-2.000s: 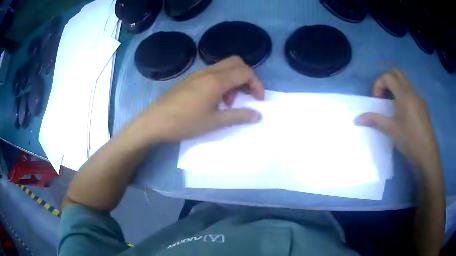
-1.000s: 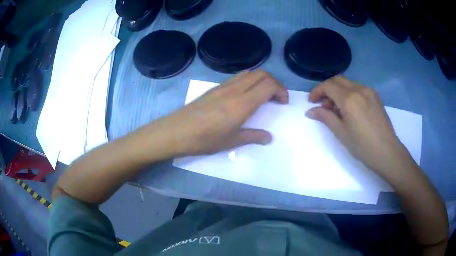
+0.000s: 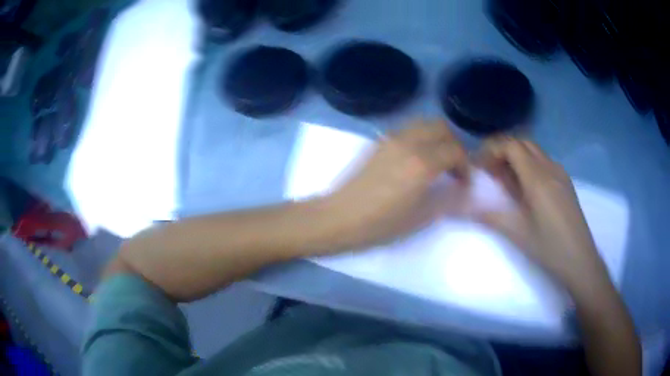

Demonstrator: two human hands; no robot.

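Observation:
A white backing sheet point(image 3: 441, 257) lies on the pale blue mat in front of me, apparently two overlapping sheets. My left hand point(image 3: 411, 172) is over its middle, fingers bent, fingertips pointing right. My right hand point(image 3: 536, 191) is just right of it, with its fingertips close to the left ones. Both hands are blurred, and whether they pinch anything small cannot be told. Three black oval ear cup parts lie in a row behind the sheet: a left one point(image 3: 266, 81), a middle one point(image 3: 372, 78) and a right one point(image 3: 488, 96).
A large white sheet stack point(image 3: 136, 117) lies at left. More black ovals sit at the top left point(image 3: 297, 11) and upper right point(image 3: 525, 26). Blurred dark parts point(image 3: 55, 110) are on green at far left. A red stool point(image 3: 48, 226) and yellow-black floor tape point(image 3: 55, 268) show below.
My hands have come together over the sheet, my right hand moving left from the sheet's right end. The sheet is turned slightly. The whole view has shifted and blurred.

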